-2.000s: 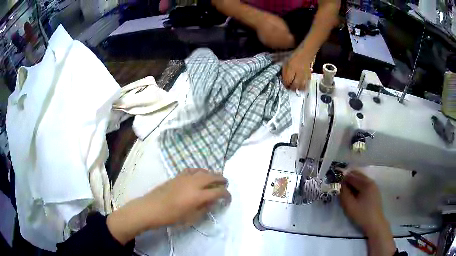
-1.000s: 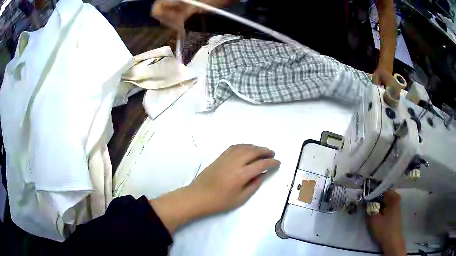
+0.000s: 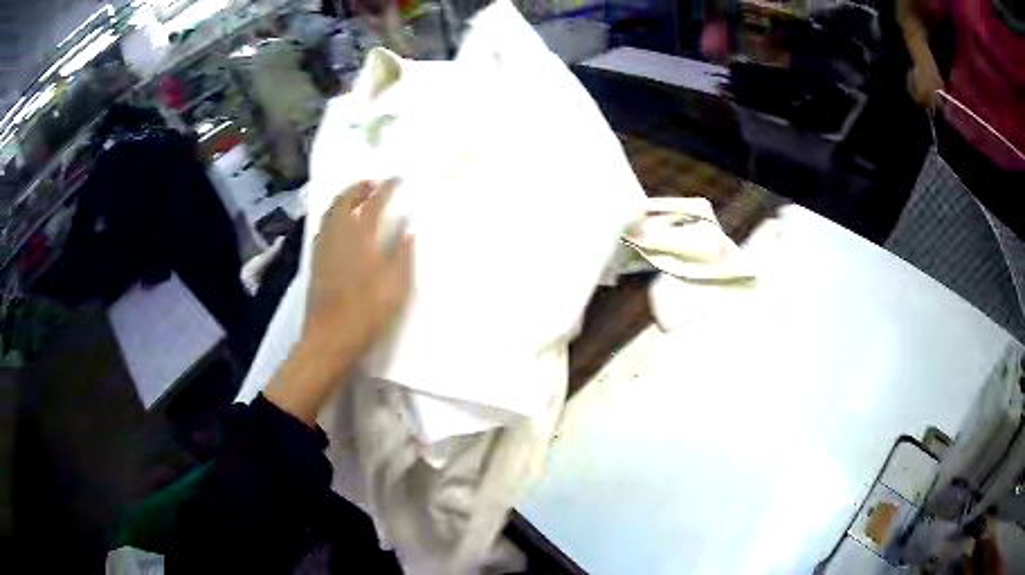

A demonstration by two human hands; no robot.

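Note:
My left hand (image 3: 357,273) lies against the left part of the heaped white garment pieces (image 3: 495,225), blurred; whether its fingers grip the cloth is unclear. Cream parts hang below the white cloth, and a cream piece (image 3: 691,242) reaches out to its right over the table. The sewing machine's bed (image 3: 908,474) shows at the lower right, with a brown patch on its plate. A small part of my right hand (image 3: 987,553) is at the bottom right by the needle area, cut off and blurred; its fingers are hard to make out.
The worn white table (image 3: 719,416) spreads between the heap and the machine. Another person in a pink top (image 3: 989,73) stands at the upper right by the checked piece (image 3: 955,225). A green edge (image 3: 163,505) is at the lower left.
The view has turned left. My left hand has moved from the table onto the white heap. The checked piece has left the table and is now by the other person.

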